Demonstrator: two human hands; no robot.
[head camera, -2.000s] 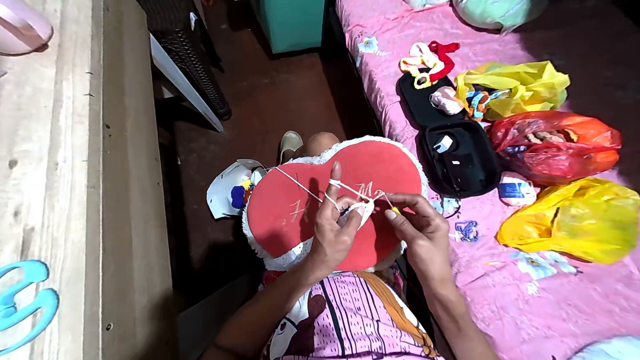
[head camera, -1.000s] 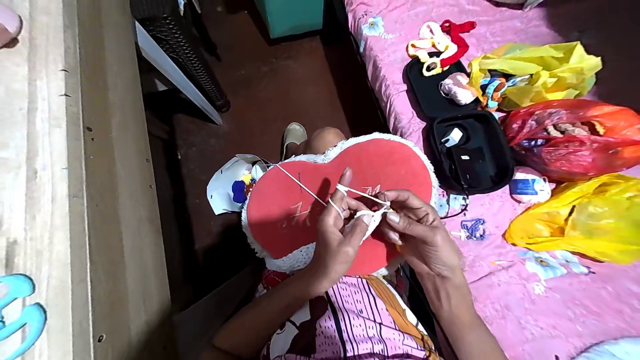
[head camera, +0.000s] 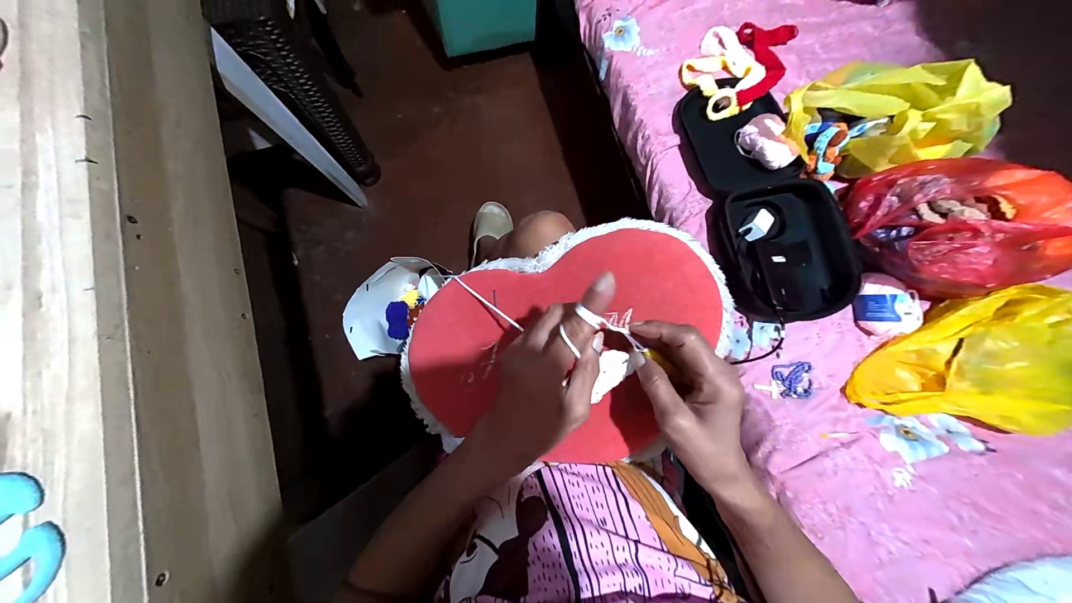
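Observation:
A small white crochet piece (head camera: 612, 373) is pinched between my two hands above a red heart-shaped board (head camera: 469, 335) with fluffy white trim, which lies on my lap. My left hand (head camera: 548, 368) has white yarn (head camera: 488, 303) looped round its fingers and grips the piece's left side. The strand runs up left over the board's edge toward a white container. My right hand (head camera: 691, 385) holds a thin tool, likely a crochet hook with a yellow handle (head camera: 659, 358), mostly hidden by the fingers, its tip at the yarn loop.
On the pink floral bedding at right lie an open black case (head camera: 791, 251), yellow bags (head camera: 971, 360), a red plastic bag (head camera: 963, 222), a pink yarn ball (head camera: 766, 141) and a wrapped white yarn ball (head camera: 888, 306). A wooden surface (head camera: 75, 251) with blue scissor handles (head camera: 33, 536) is at left.
Both hands stay over the heart-shaped board. The yarn stretched between them has shifted, and my left finger and thumb have changed position around the piece.

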